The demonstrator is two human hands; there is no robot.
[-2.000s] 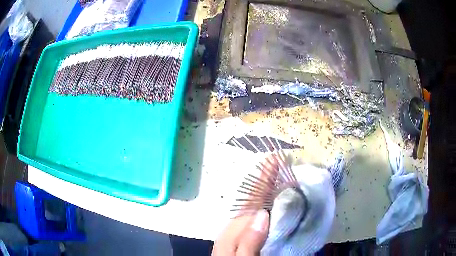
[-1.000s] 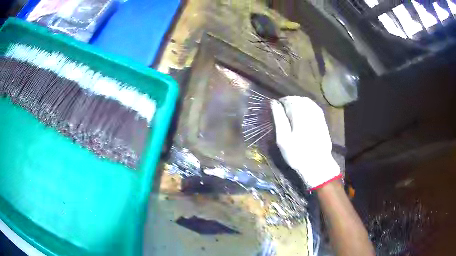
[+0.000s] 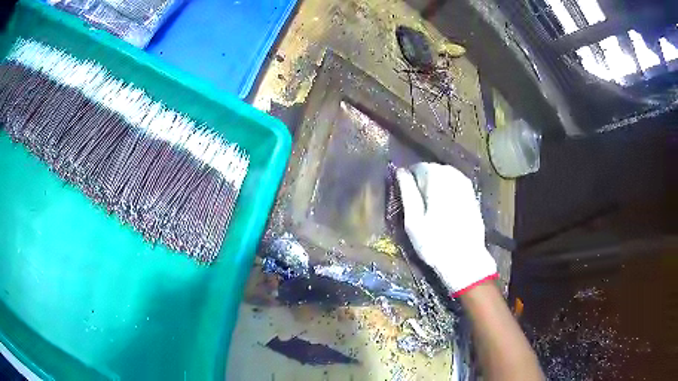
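Observation:
My right hand (image 3: pixel 446 223), in a white knit glove with a red cuff edge, reaches in from the lower right over the solder pot. Its fingers are closed on a bundle of thin wire leads (image 3: pixel 393 195). The leads' brown-red bodies show at the fingertips. Their far ends are hidden or merge with the dark, shiny surface of the solder pot (image 3: pixel 308 186), so I cannot tell how deep they reach. My left hand is out of the picture.
The green tray (image 3: pixel 279 160) holds a row of wires (image 3: pixel 134 156) at left. Behind it lies a blue tray (image 3: pixel 215 45) with a plastic bag (image 3: pixel 123 16). Beyond the pot are a dark-headed tool (image 3: pixel 415 47), scrap wires (image 3: pixel 438 93) and a jar (image 3: pixel 514 149). Dross (image 3: pixel 364 279) lines the near edge.
The view has swung right from the bench front. The bare hand has left the picture. The gloved hand has moved from the bench front over the pot; the leads' pale ends no longer show clearly.

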